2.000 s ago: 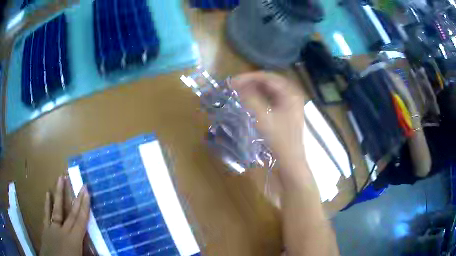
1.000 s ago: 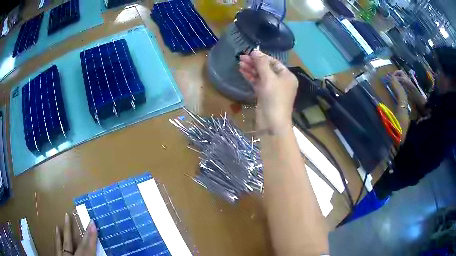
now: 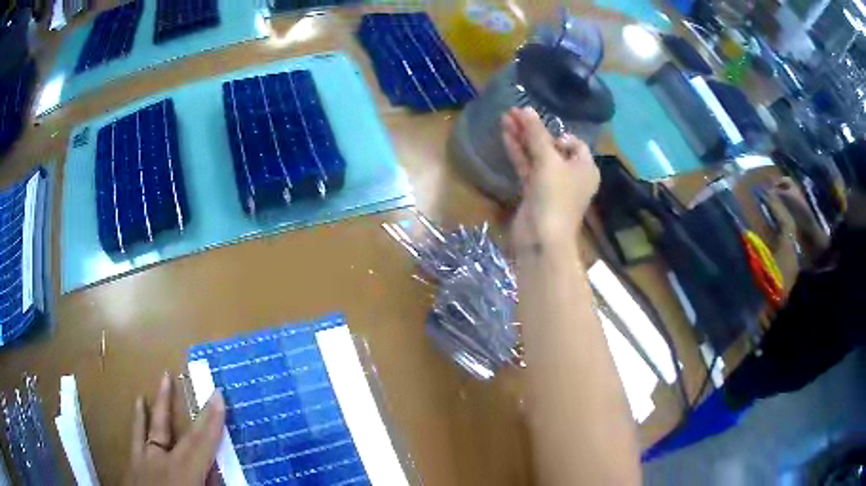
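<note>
A blue solar cell string (image 3: 285,408) lies in front of me with a white strip (image 3: 361,408) along its right edge and another (image 3: 211,418) along its left. My left hand (image 3: 176,441) lies at the left strip, fingers apart, its lower part cut off by the frame. My right hand (image 3: 554,171) is raised at the grey round pot (image 3: 484,138), fingertips drawn together near its dark top. Whether they hold anything is too blurred to tell. A loose heap of silver ribbon pieces (image 3: 470,304) lies left of my right forearm.
Stacked cell strings (image 3: 280,138) stand on a pale green-blue sheet (image 3: 380,180). A stack with white strips (image 3: 17,256) is at the far left. Ribbon pieces (image 3: 28,427) lie lower left. White strips (image 3: 627,342), black cord and a red-and-yellow handled tool (image 3: 762,266) are right. Another person's arm shows there.
My right hand has moved from the silver ribbon heap up to the grey pot. My left hand remains at the string's left edge. The view has shifted, showing more at the left.
</note>
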